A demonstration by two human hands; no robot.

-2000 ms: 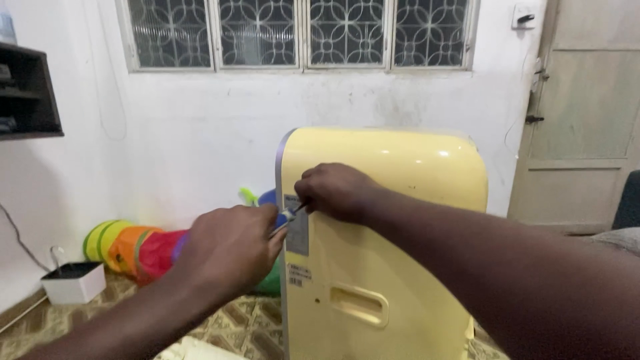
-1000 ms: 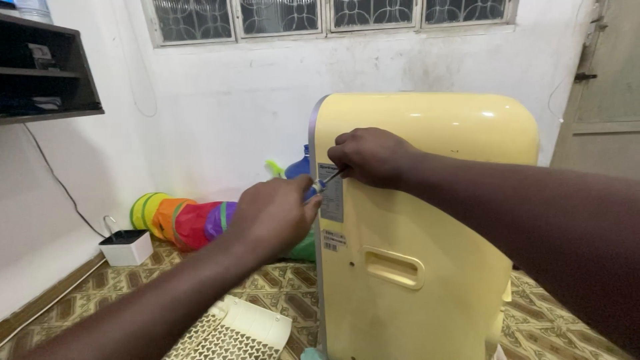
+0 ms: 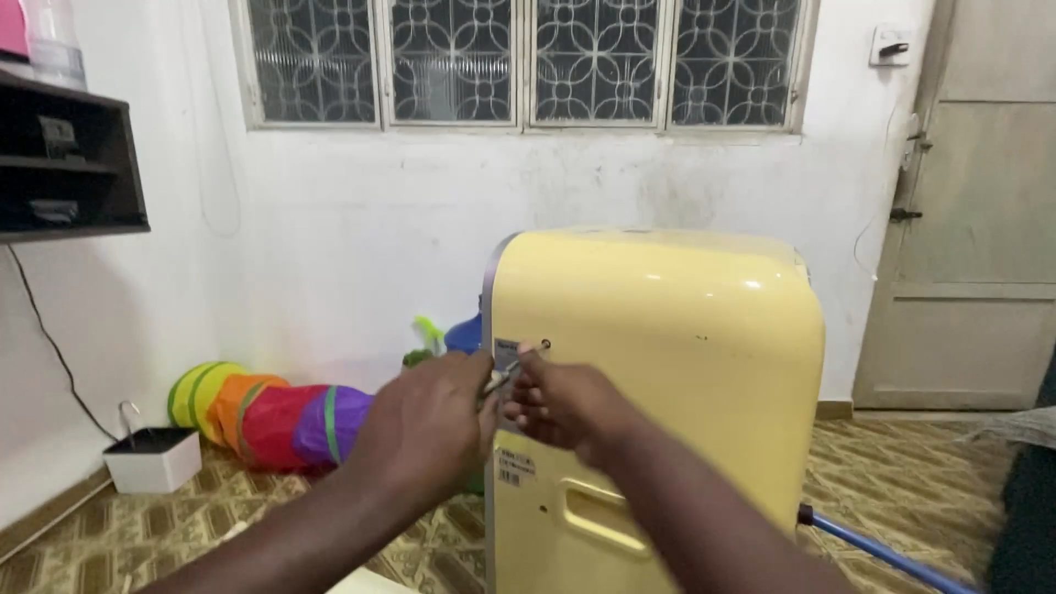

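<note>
A yellow appliance housing [image 3: 660,313] with rounded top corners and a recessed grip stands in front of me. My left hand [image 3: 437,404] is closed around a screwdriver, its handle mostly hidden by the fingers. The screwdriver's metal shaft [image 3: 513,366] slants up and right toward a screw hole [image 3: 545,343] in the side panel; whether its tip sits in the hole is hard to tell. My right hand [image 3: 561,396] is at the shaft, with thumb and forefinger near it and the other fingers curled loosely. A grey label [image 3: 505,353] is partly hidden behind the hands.
A multicoloured fabric tunnel [image 3: 280,417] and a white box [image 3: 154,462] lie by the left wall. A dark shelf [image 3: 66,161] hangs above them. A blue pole [image 3: 891,549] extends from behind the housing at lower right. Behind the housing is a blue container [image 3: 464,333].
My right hand has come down and away from the panel, where it was against it before, and the screw hole now shows. The view has shifted.
</note>
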